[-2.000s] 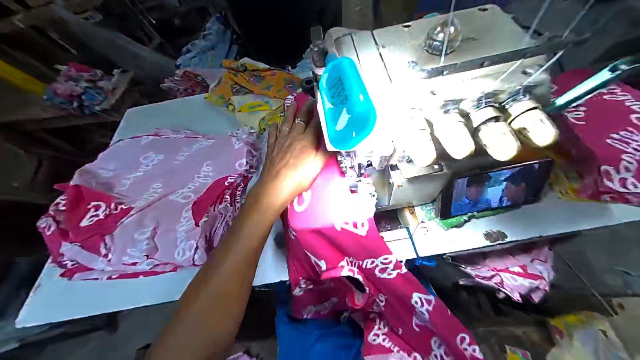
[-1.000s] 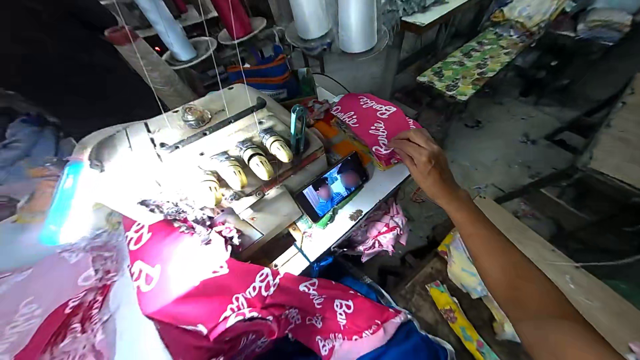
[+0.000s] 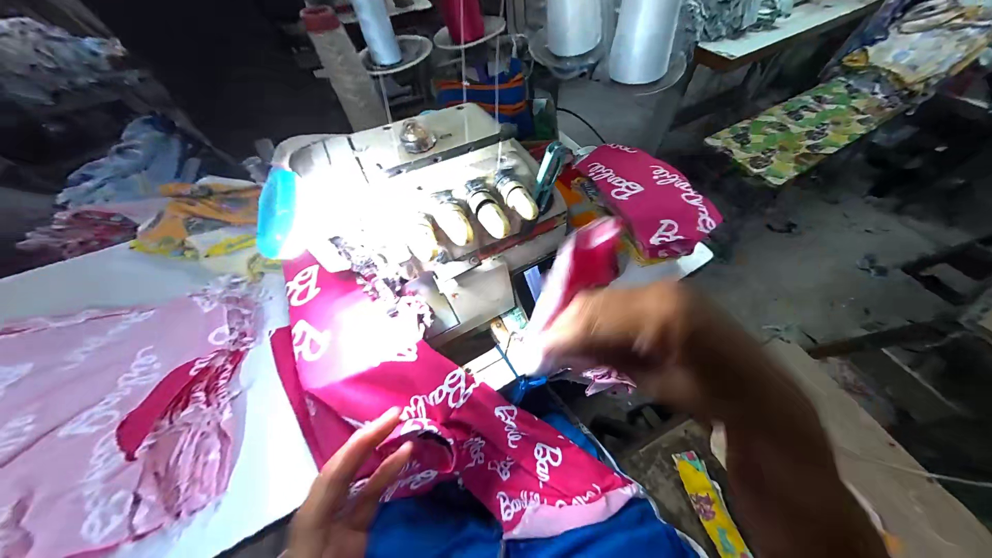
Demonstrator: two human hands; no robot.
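Pink printed fabric (image 3: 457, 411) runs from the presser area of an overlock sewing machine (image 3: 403, 194) down over a blue cloth at my lap. My left hand (image 3: 349, 480) is at the fabric's near edge, fingers spread, beside a fold or opening in it; whether it touches the cloth is unclear. My right hand (image 3: 620, 325), blurred, grips a small pink fabric piece (image 3: 585, 260) in front of the machine's right end. A pile of folded pink fabric (image 3: 651, 198) lies behind that hand. The phone is mostly hidden behind my right hand and the piece.
A light pink garment piece (image 3: 85, 418) lies on the white table (image 3: 263, 465) at left. A blue tray (image 3: 277, 213) hangs on the machine's left end. Thread cones (image 3: 643, 39) stand behind. Yellow-orange cloth (image 3: 201, 217) lies at back left, and a yellow printed strip (image 3: 709, 504) at lower right.
My right hand has moved from the folded pink pile toward the machine front and now holds a pink piece. My left hand has come into view. The view has swung right since the oldest frame.
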